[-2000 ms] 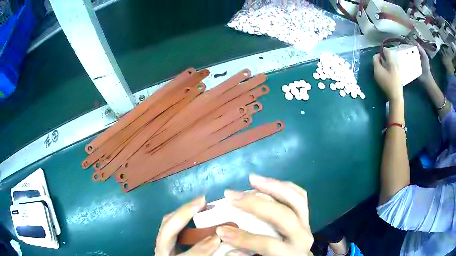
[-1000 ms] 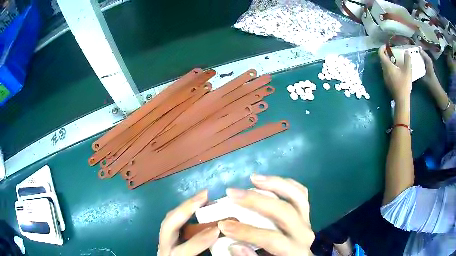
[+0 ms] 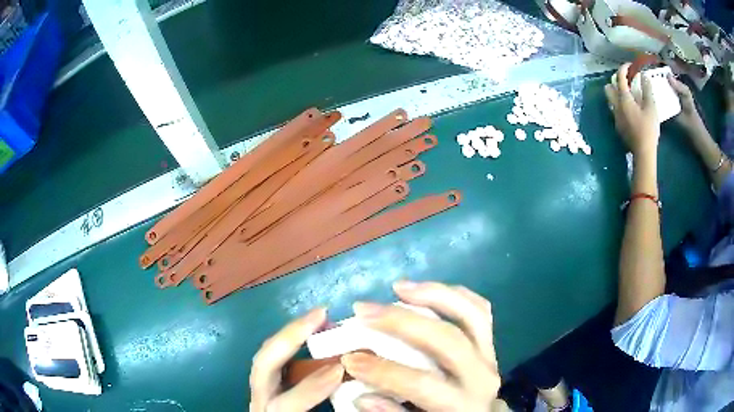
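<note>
A white housing (image 3: 328, 342) is held between both hands at the bottom centre, largely covered by the fingers. A brown strap (image 3: 308, 372) shows against its left part, under the fingers. My left hand (image 3: 294, 366) grips the strap and the housing's left side. My right hand (image 3: 426, 346) lies over the housing's top and right side, its fingers reaching to the strap. Both hands are cut off by the bottom edge. The strap's end and any button under the fingertips are hidden.
Loose brown straps (image 3: 298, 201) lie fanned ahead. Loose white buttons (image 3: 481, 142) and a clear bag of buttons (image 3: 459, 36) are beyond. Stacked white parts (image 3: 60, 346) are left, a blue bin (image 3: 24, 88) upper left. Another person's hands (image 3: 636, 113) hold a housing at right.
The view shifts slightly. Both hands keep nearly the same grip on the housing and strap, with small finger movements. The other person's housing has tilted a little.
</note>
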